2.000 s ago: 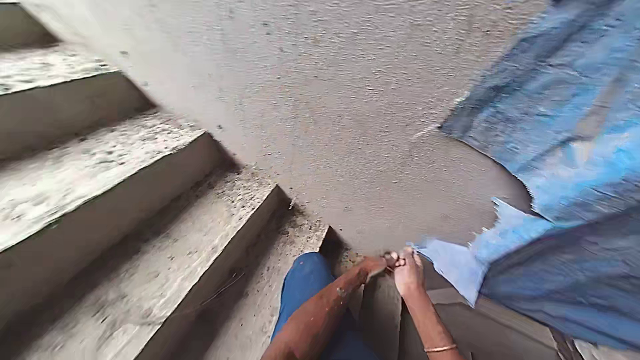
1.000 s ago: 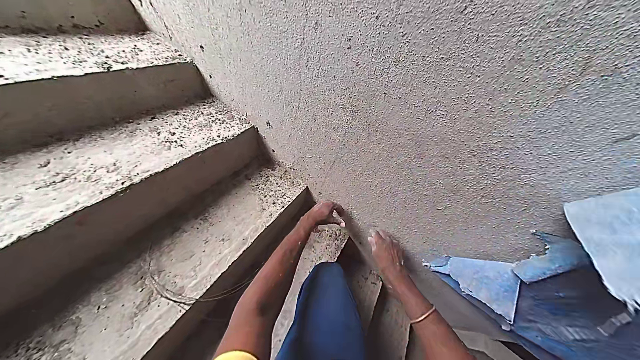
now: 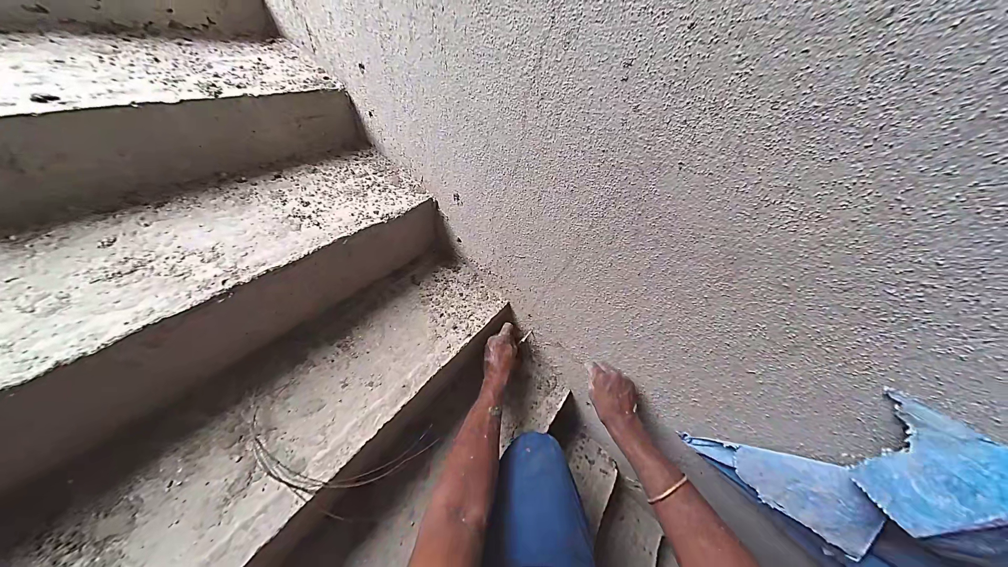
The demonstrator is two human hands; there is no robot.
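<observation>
My left hand (image 3: 501, 350) is at the wall end of a concrete step, just below its upper corner, with a small pale sliver (image 3: 526, 337) beside the fingers. Whether the fingers hold it is not clear. My right hand (image 3: 613, 391) is curled against or close to the rough plastered wall (image 3: 709, 236), lower and to the right; its fingertips are too small to read. A thin band circles the right wrist. My knee in blue cloth (image 3: 539, 488) shows between the forearms.
Concrete steps (image 3: 331, 354) strewn with grit rise to the upper left. Loops of thin wire (image 3: 315, 482) lie over one step's edge. A torn blue sheet (image 3: 929, 472) rests along the wall's foot at lower right.
My hands were together at the corner of the blue sheet two seconds ago; now they are apart and away from it. The view has swung towards the steps.
</observation>
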